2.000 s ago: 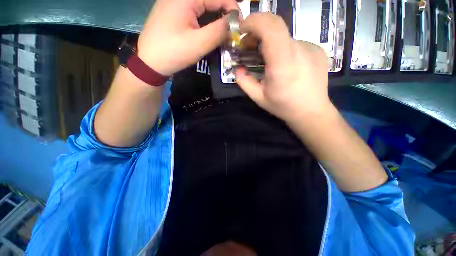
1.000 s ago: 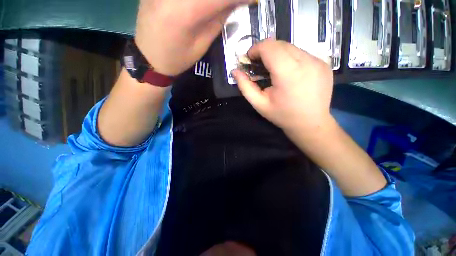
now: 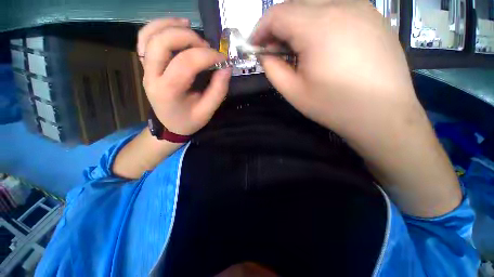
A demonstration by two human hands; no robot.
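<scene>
A silvery-white phone frame (image 3: 233, 16) lies in a black tray (image 3: 208, 16) at the top centre. My left hand (image 3: 181, 76) is curled at its near left corner, with small shiny parts (image 3: 219, 65) between thumb and fingers. A thin orange-gold flex piece (image 3: 223, 44) shows beside these fingertips; whether they touch it is unclear. My right hand (image 3: 346, 59) pinches a slim dark tool (image 3: 273, 53), seemingly tweezers, over the frame's near end. Its tip is lost in glare. My right hand covers part of the tray.
More phone frames (image 3: 437, 24) sit in the tray to the right. The dark green bench mat (image 3: 97, 13) runs behind at the left. Stacked pale trays (image 3: 40, 86) and brown boxes (image 3: 92, 92) stand at the left. A blue object (image 3: 460, 135) is below the bench at the right.
My left hand has come down and left from above the frame, and its fingers are curled. My right hand appears larger and higher, over the frame. The tray's view has shifted left.
</scene>
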